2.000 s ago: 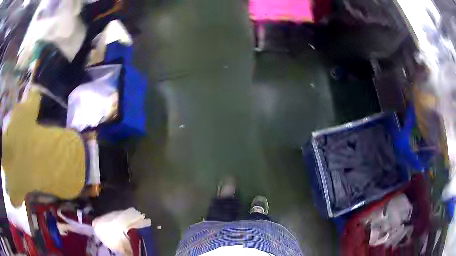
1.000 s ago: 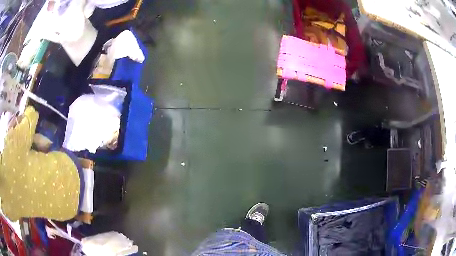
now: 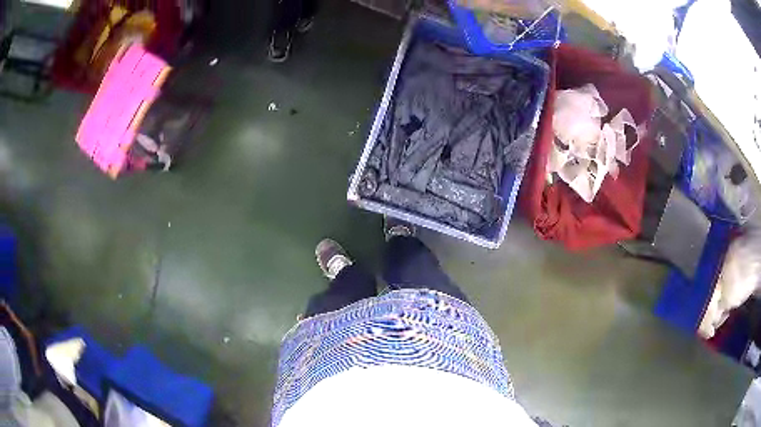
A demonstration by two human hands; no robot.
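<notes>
Neither of my hands is in the picture. Nearest in front of me is a blue bin (image 3: 365, 158) on the green floor, just beyond my feet. It is filled with dark grey cut pieces (image 3: 451, 125), lying crumpled and layered. Against its right side stands a red bin or red cloth-lined container (image 3: 597, 218) with white cloth strips (image 3: 584, 142) heaped on it.
A pink-topped stool (image 3: 123, 108) stands at the upper left, beside a red container with mustard cloth (image 3: 125, 29). Another person's shoe (image 3: 279, 46) shows at the top. Blue bins (image 3: 163, 388) lie lower left. A blue crate (image 3: 688, 283) with pale cloth is at the right.
The view has turned to the right. The bin of dark pieces now lies straight ahead, the red container is in full view, and the pink stool has shifted to the upper left.
</notes>
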